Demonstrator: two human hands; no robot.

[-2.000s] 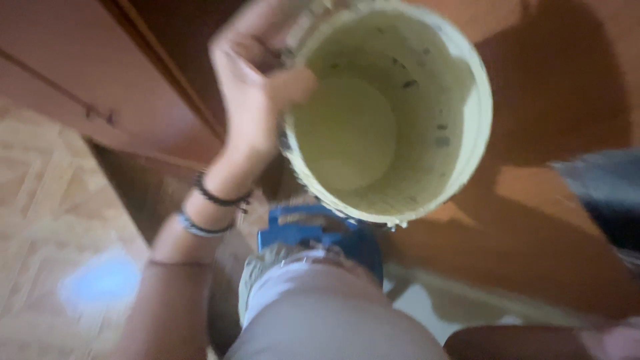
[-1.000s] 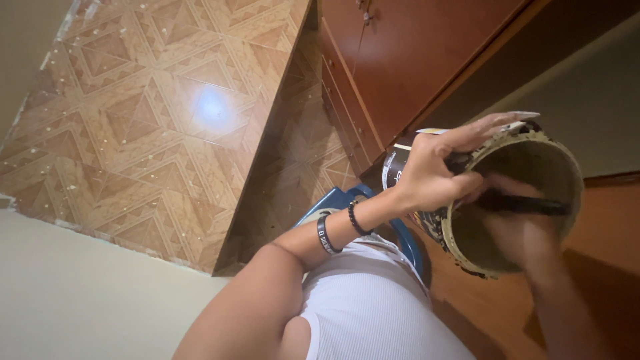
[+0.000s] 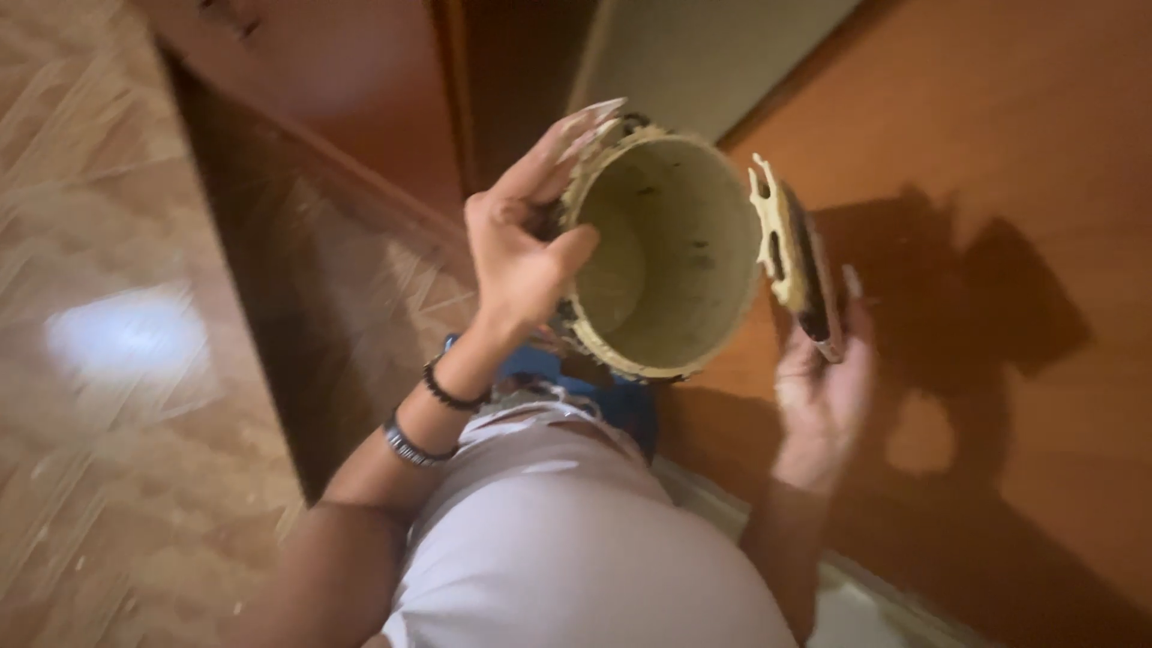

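Observation:
My left hand grips the rim and side of a round plastic bucket, its thumb over the edge. The bucket is tilted so its mouth faces me. Its pale inner wall has dark specks, and dried yellowish material crusts the rim. To the right of the bucket, apart from it, my right hand holds a flat, dark-edged tool, perhaps a wide brush or spreader; blur leaves its kind unsure. Cream-coloured wet paint or paste clings along the tool's side that faces the bucket.
A reddish-brown wooden cabinet stands at the upper left, beside a patterned tile floor. An orange-brown wooden surface fills the right side and carries shadows of my hand and the tool. Something blue lies below the bucket.
One second ago my right hand was inside the bucket with a dark object; now it is out to the right, holding the coated tool. My left hand still holds the bucket. The view has shifted considerably.

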